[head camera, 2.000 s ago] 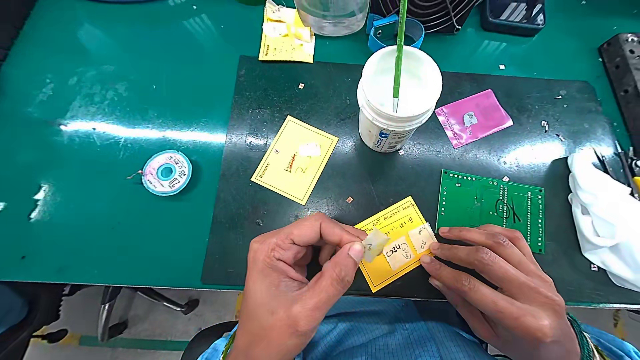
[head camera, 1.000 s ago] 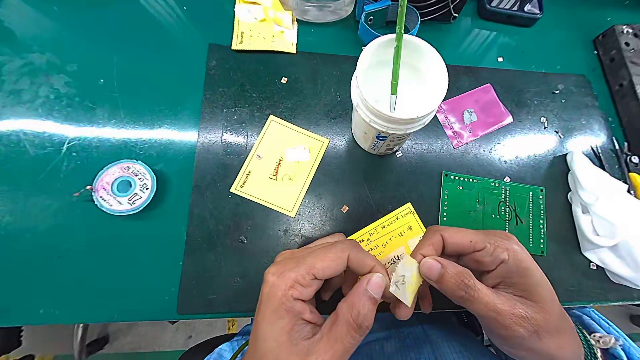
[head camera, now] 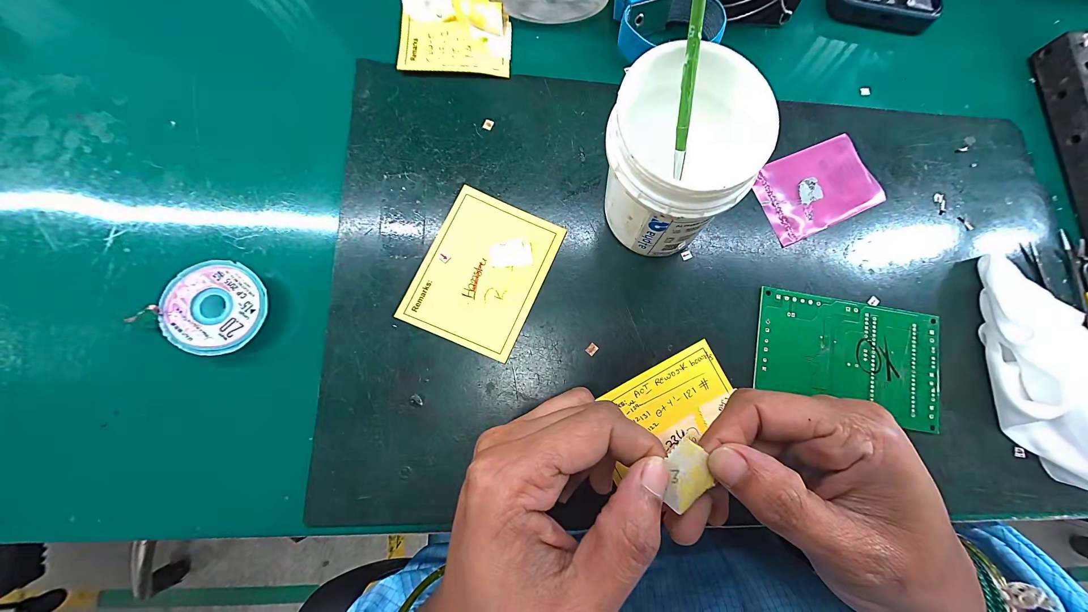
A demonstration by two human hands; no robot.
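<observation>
Between both hands, at the lower middle, is a small piece of pale, yellowish tape or paper (head camera: 687,478) with a pen mark. My left hand (head camera: 561,501) pinches its left edge between thumb and index finger. My right hand (head camera: 816,484) pinches its right edge the same way. Just behind the fingertips lies a yellow card (head camera: 671,395) with handwriting and pale stuck-on pieces, partly hidden by the hands. A green printed circuit board (head camera: 816,340) lies beyond my right hand. Another yellow card (head camera: 484,272) lies farther off to the left on the dark mat.
A white plastic tub (head camera: 629,178) holds a green-handled tool (head camera: 690,76). Near it lies a pink bag (head camera: 841,183). A spool of desoldering wick (head camera: 255,308) is at left, a white cloth (head camera: 1033,365) at right. Small chips dot the dark mat (head camera: 408,442); a blue strap (head camera: 633,34) lies behind.
My right hand has moved from the yellow card's right side to the small piece, which my left hand alone held at first. Both hands now hold it. The view has shifted slightly.
</observation>
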